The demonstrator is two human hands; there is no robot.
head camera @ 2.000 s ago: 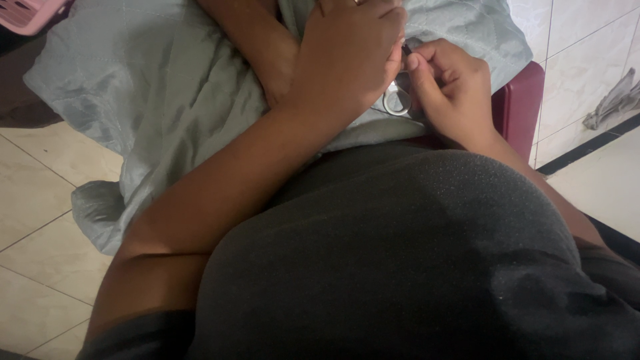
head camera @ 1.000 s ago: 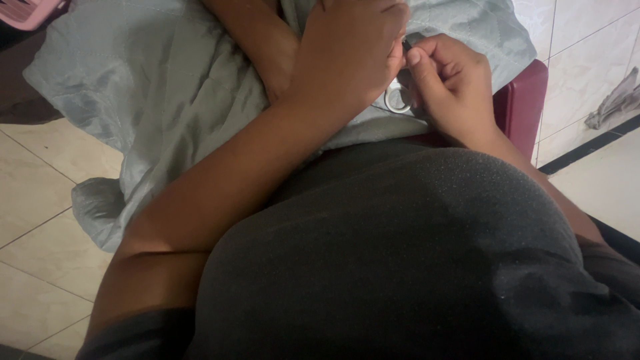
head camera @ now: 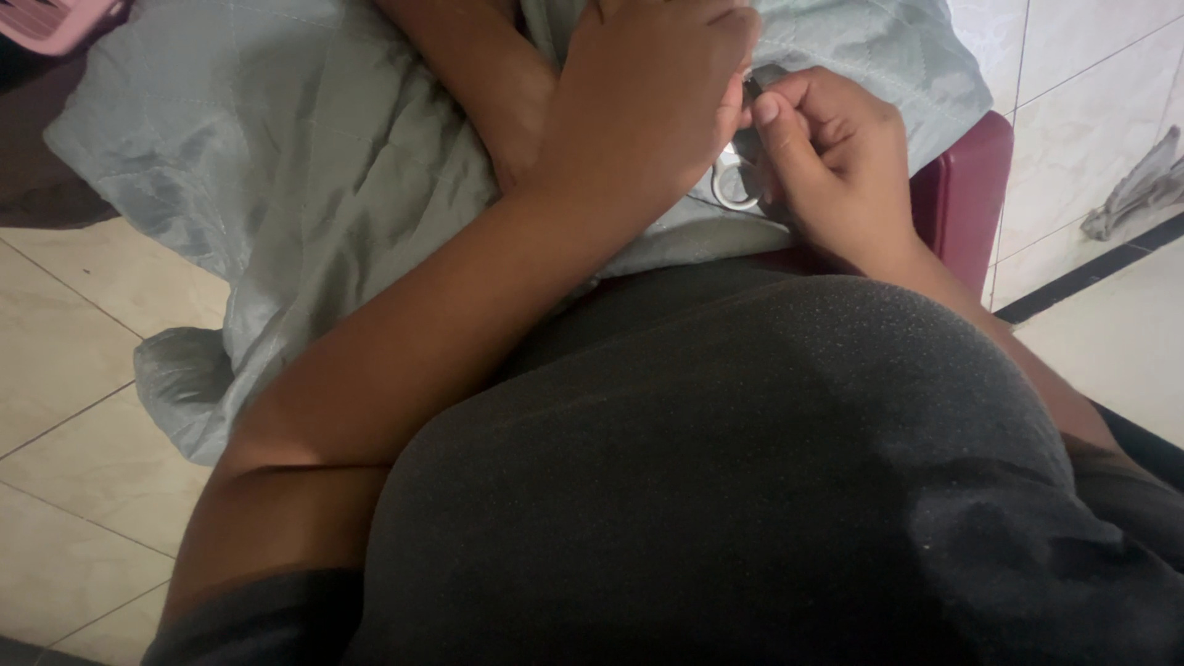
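Note:
My left hand point(head camera: 657, 92) is at the top centre, its back toward the camera and its fingers curled. What lies inside its grip is hidden. My right hand point(head camera: 842, 148) is close to its right, with thumb and forefinger pinched on a small dark object point(head camera: 751, 88) at my left fingertips. Below the pinch, a shiny metal ring point(head camera: 737, 205), like a finger loop of a small tool, rests over the cloth. Another person's bare limb point(head camera: 490, 83) comes from the top left and passes beneath my left wrist. Grey-green quilted cloth point(head camera: 305, 157) lies under the hands.
A dark red chair edge point(head camera: 976, 203) shows beside my right wrist. Part of a pink plastic basket point(head camera: 60, 37) is at the top left corner. A crumpled grey cloth point(head camera: 1133, 194) lies on the tiled floor point(head camera: 1091, 120) at the right.

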